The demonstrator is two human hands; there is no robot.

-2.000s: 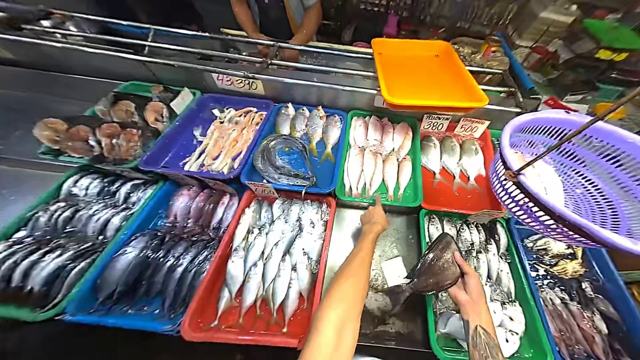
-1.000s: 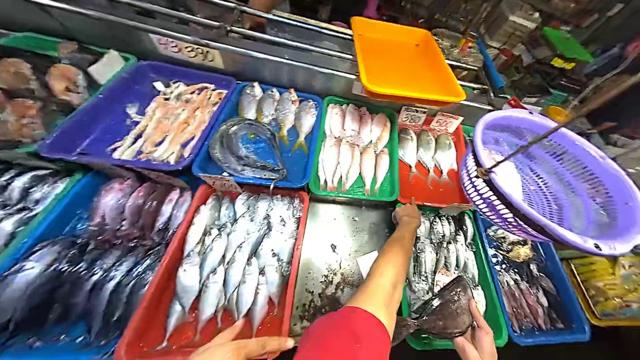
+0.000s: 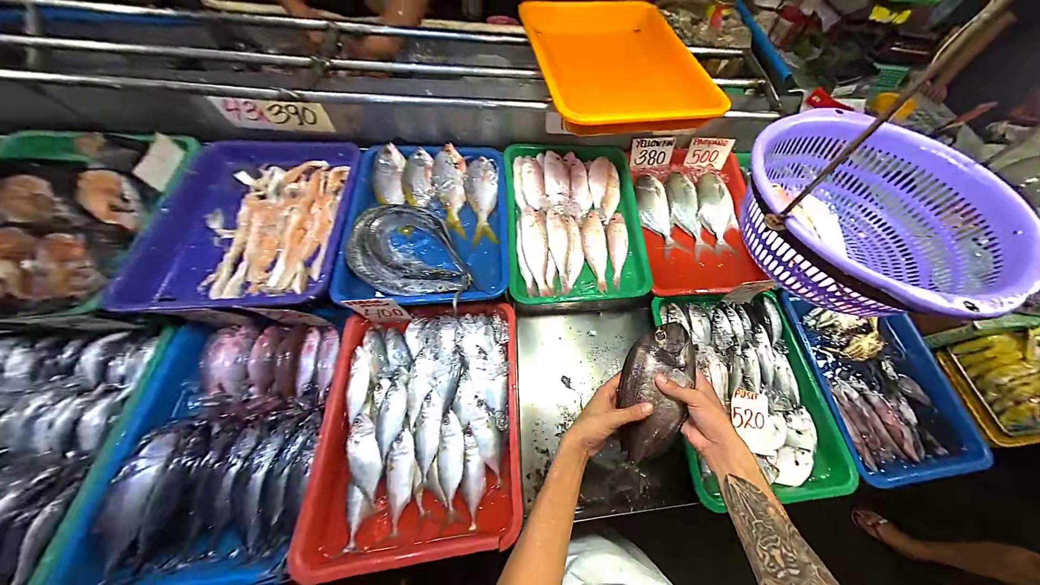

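Observation:
A dark, flat-bodied fish (image 3: 650,394) is held between both hands above the bare steel counter (image 3: 561,357). My left hand (image 3: 605,418) grips its left side, and my right hand (image 3: 700,410), on the tattooed arm, grips the right side. Left of the hands lies a red tray (image 3: 510,520) of silvery fish (image 3: 422,406). To the right, a green tray (image 3: 841,479) holds small silvery fish and squid-like pieces (image 3: 796,447) with a price card (image 3: 748,410). Behind are a green tray (image 3: 581,299) of pink fish (image 3: 561,219) and a red tray (image 3: 707,280) with several silver fish (image 3: 681,203).
A purple plastic basket (image 3: 910,195) hangs at the right. An orange tray (image 3: 626,65) stands by metal rails (image 3: 439,65) at the back. Blue trays (image 3: 959,471) and a purple tray (image 3: 154,268) flank the middle. A person's foot (image 3: 869,524) shows at lower right.
The dark fish has gone from my right hand alone to both hands and now points upward over the steel counter. My left arm has drawn back from its reach toward the rear trays.

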